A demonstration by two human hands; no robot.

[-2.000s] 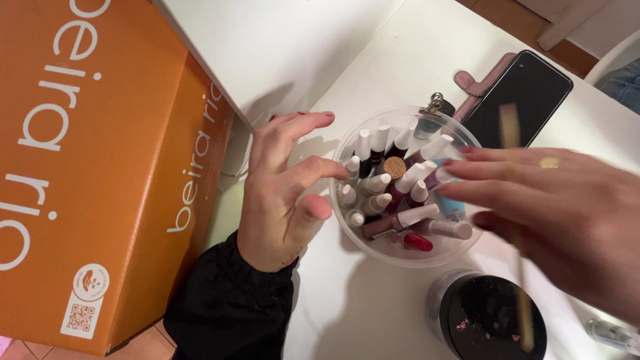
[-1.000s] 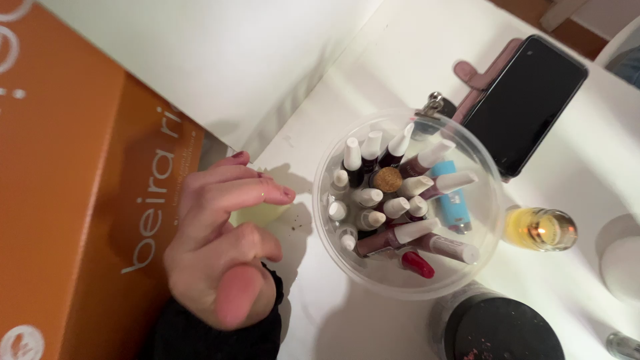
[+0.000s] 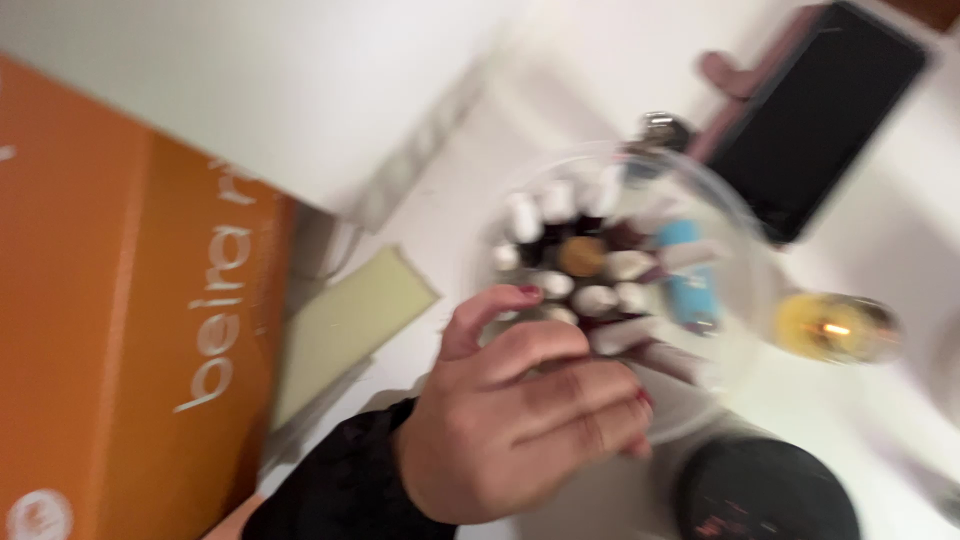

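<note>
My left hand (image 3: 525, 412), in a black sleeve, reaches over the near left rim of a round clear plastic tub (image 3: 742, 375). Its fingers are bent among nail polish bottles with white caps (image 3: 595, 300); blur and the fingers themselves hide whether they grip one. A round gold-brown cap (image 3: 583, 256) shows amid the bottles, and a light-blue tube-like item (image 3: 688, 277) leans at the tub's right side. The red item seen before is hidden now. My right hand is out of the picture.
An orange cardboard box (image 3: 172, 300) fills the left, beside a pale yellow-green block (image 3: 352, 322). Beyond the tub lies a black phone (image 3: 825, 120) with a pink case. A small bottle of yellow liquid (image 3: 836, 328) and a black-lidded jar (image 3: 765, 495) are at the right.
My left hand has moved right, from beside the tub to over its bottles, uncovering the pale block. My right hand, over the tub two seconds ago, has left the view.
</note>
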